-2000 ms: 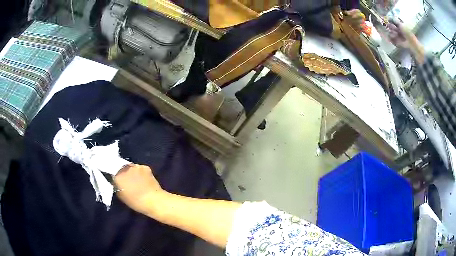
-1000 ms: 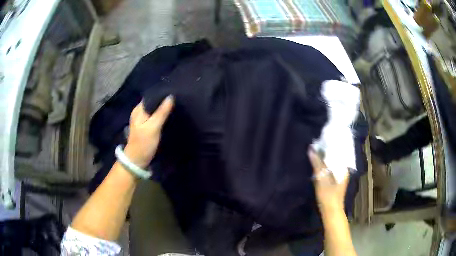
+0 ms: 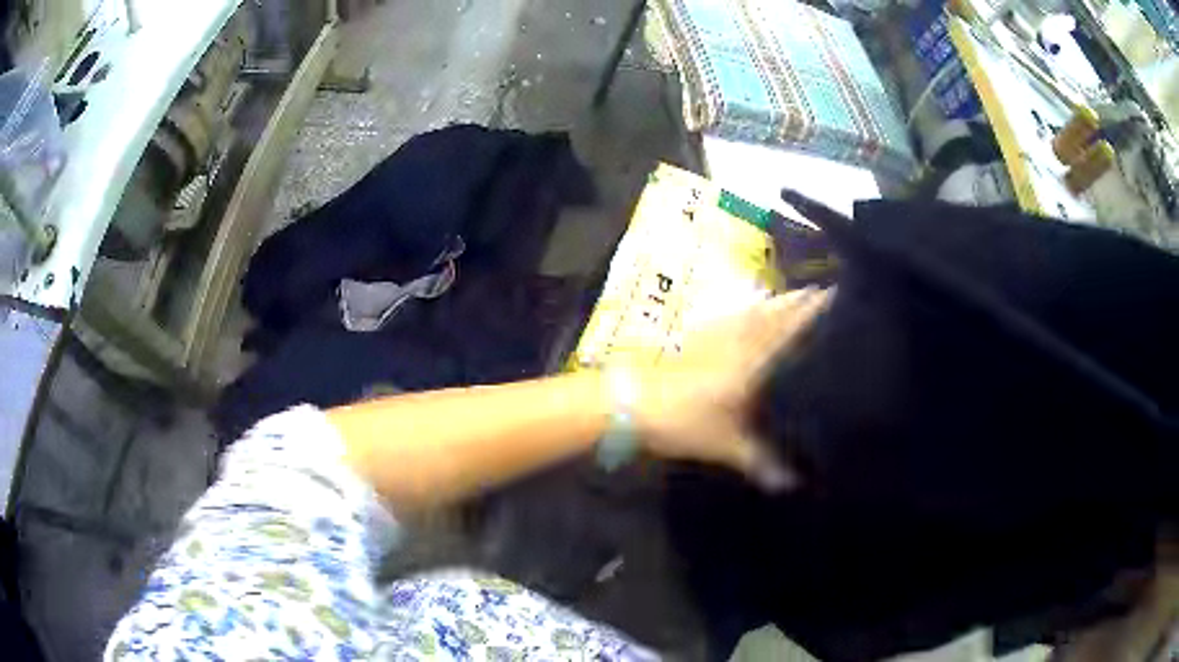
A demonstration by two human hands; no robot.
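A dark garment (image 3: pixel 970 427) is bunched and blurred across the right side. My left hand (image 3: pixel 731 382) reaches across from the left, with a pale bracelet at the wrist, and grips the garment's left edge; its fingertips are partly hidden by the cloth. My right hand is not visible; the garment covers much of that side. More dark cloth (image 3: pixel 401 220) lies at the left, with a small pale grey fabric piece (image 3: pixel 388 298) on it. A yellow packet (image 3: pixel 666 278) with dark printing and a green band lies just beyond my left hand.
A checked cloth bundle (image 3: pixel 789 78) lies beyond the packet, with a white board (image 3: pixel 789 175) showing below it. A pale table edge (image 3: pixel 123 142) and wooden frame (image 3: pixel 252 207) stand at the left. A yellow-edged table (image 3: pixel 1002 117) is at the upper right. Grey floor (image 3: pixel 440 65) shows at the top.
My left hand has moved right across the lap, and the dark garment has shifted right with it. The yellow packet and grey piece are now uncovered. My right hand and the white rag have left sight.
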